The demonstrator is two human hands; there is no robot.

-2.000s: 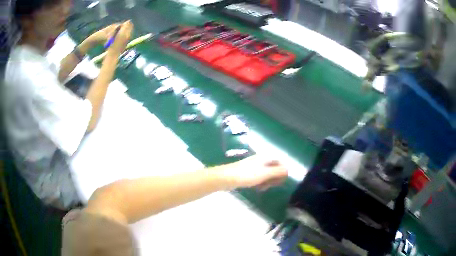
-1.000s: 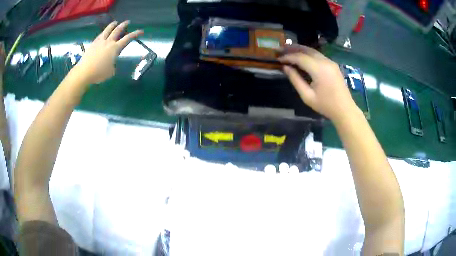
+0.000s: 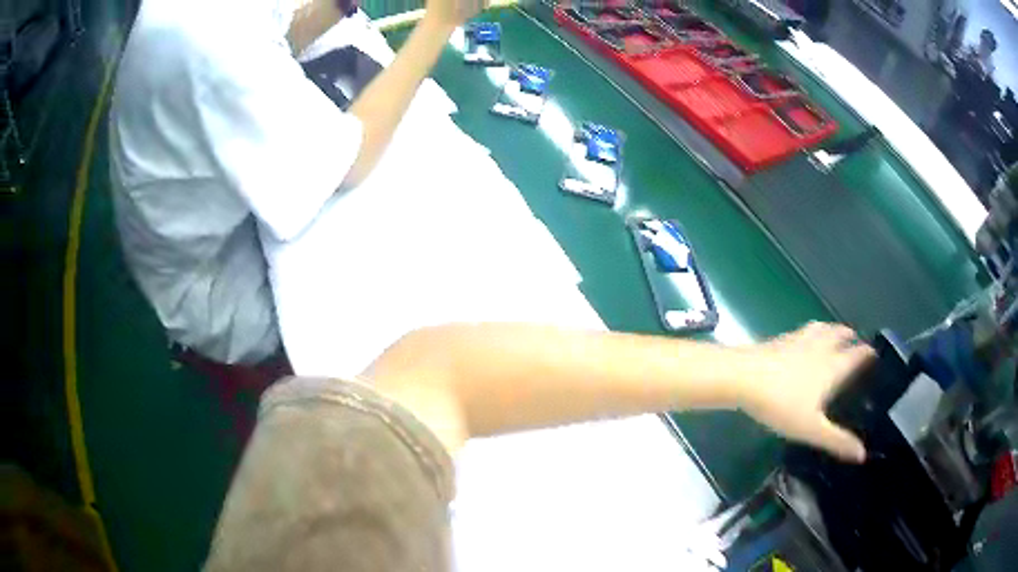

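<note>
My left hand (image 3: pixel 809 385) reaches in from the bottom, thumb and fingers spread around a dark block at the left edge of the black press machine (image 3: pixel 882 492). Its fingertips are blurred against the black, so I cannot tell if it grips anything. A phone frame assembly (image 3: pixel 674 274) with a blue patch lies on the green belt beyond my forearm. More such frames lie spaced along the belt, one at the middle (image 3: pixel 594 162) and one farther off (image 3: pixel 525 92). The nest cannot be made out. My right hand is out of view.
A person in a white shirt (image 3: pixel 240 168) sits at the left by the white bench covering (image 3: pixel 447 246), one arm raised over the belt. A red slotted tray (image 3: pixel 726 112) holding frames stands across the belt. Part of a yellow arrow (image 3: pixel 779 564) shows at the bottom right.
The view has swung left, so the press is now at the lower right. My left hand has gone from over the belt to the press's edge. My right hand has left the picture.
</note>
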